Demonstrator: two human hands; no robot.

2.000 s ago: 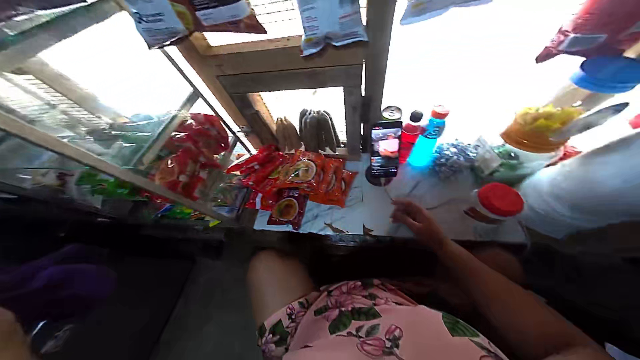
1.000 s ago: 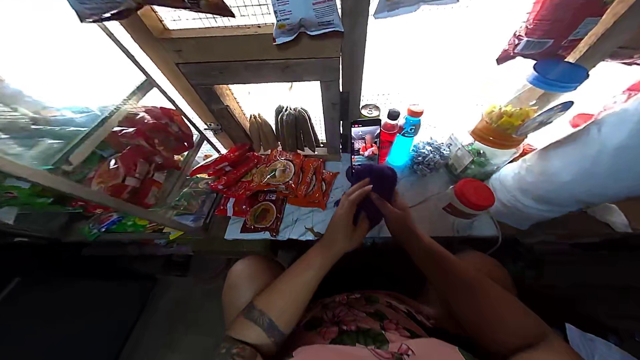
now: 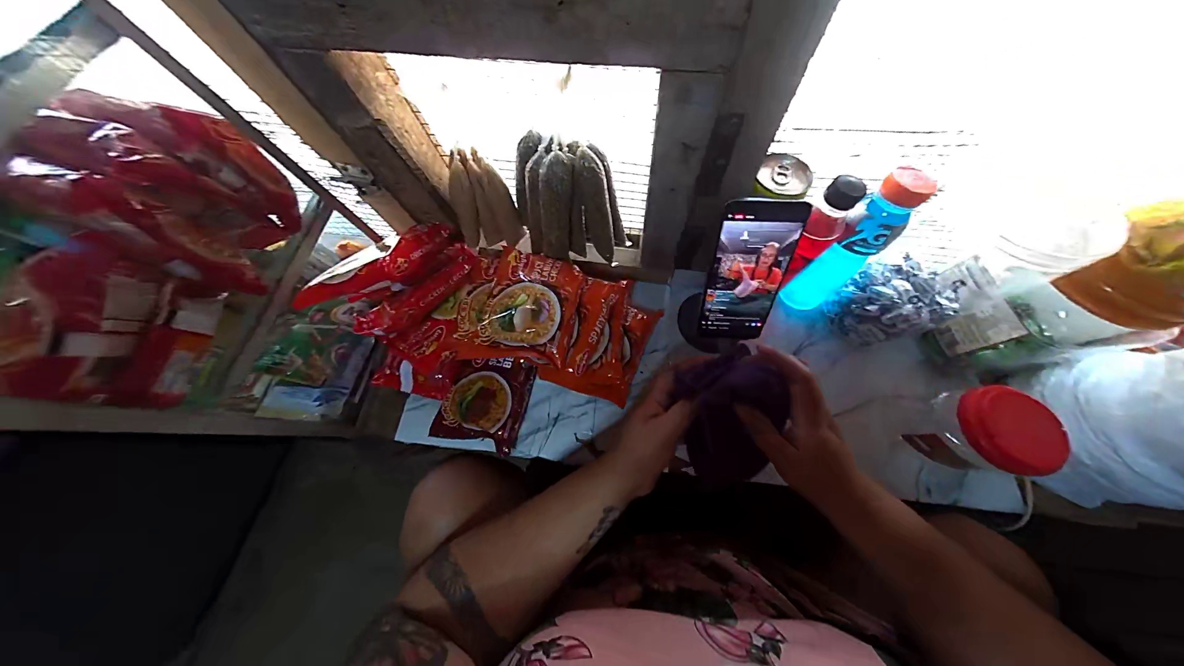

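Note:
A bunched dark purple cloth [image 3: 735,416] is held between my two hands above the counter's front edge. My left hand [image 3: 659,421] grips its left side with the fingers curled into the fabric. On the right side, my right hand [image 3: 797,421] closes on the cloth, thumb on top. Just beyond them a smartphone [image 3: 754,268] stands upright on a round dark base, its screen lit with a video of a person. The cloth's underside is too dark to make out.
Noodle packets [image 3: 527,319] lie left on the marble-patterned counter [image 3: 555,427]. Behind the phone stand a can [image 3: 783,176], a red bottle [image 3: 828,222] and a blue bottle [image 3: 860,240]. A red-lidded jar [image 3: 1013,430] is at the right. Bagged goods [image 3: 120,250] fill the glass case at the left.
Two seconds ago my right hand was on the counter by the phone and the purple cloth was off at the lower left. Both hands now hold it in front of the phone. The view has shifted closer.

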